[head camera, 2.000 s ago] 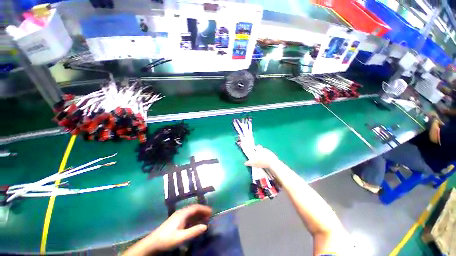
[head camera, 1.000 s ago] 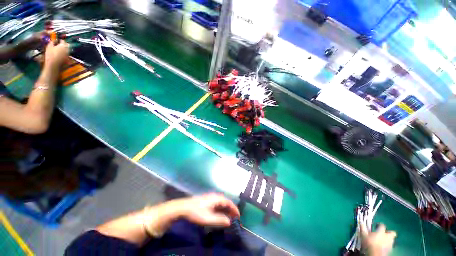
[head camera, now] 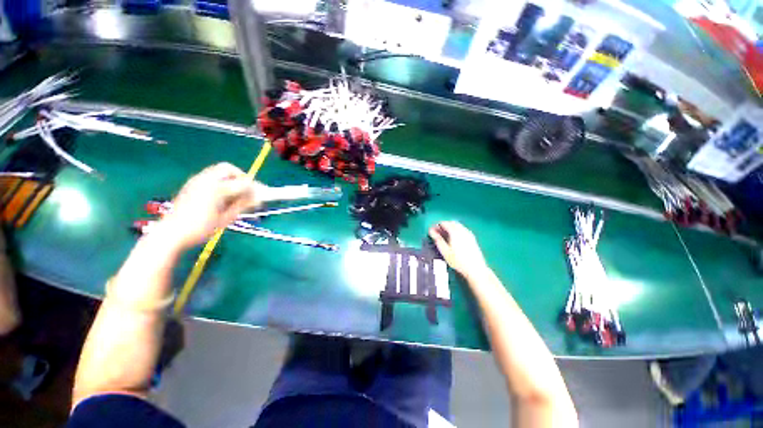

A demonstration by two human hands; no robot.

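Loose white-wire harness leads (head camera: 289, 241) lie across the yellow line, with red and black connectors at their left end. My left hand (head camera: 219, 199) is over them, its fingers closed around a white wire; the hand hides their middle. My right hand (head camera: 452, 244) is at the upper right corner of the taped template (head camera: 410, 278), fingertips low and close together; whether they hold anything is too blurred to tell. A tangled pile of small black parts (head camera: 389, 205) lies just beyond the template. A harness bundle (head camera: 590, 276) lies to the right, connectors toward me.
A large harness pile (head camera: 322, 134) with red and black connectors stands at the metal rail (head camera: 468, 180). A round black fan (head camera: 548, 136) and hanging instruction sheets (head camera: 544, 52) are behind. More white wires (head camera: 92, 125) lie at far left, and another bundle (head camera: 690, 196) at far right.
My view has turned back rightward. My left hand has gone from in front of the worktop to the loose leads. My right hand has left the bundle and moved to the template.
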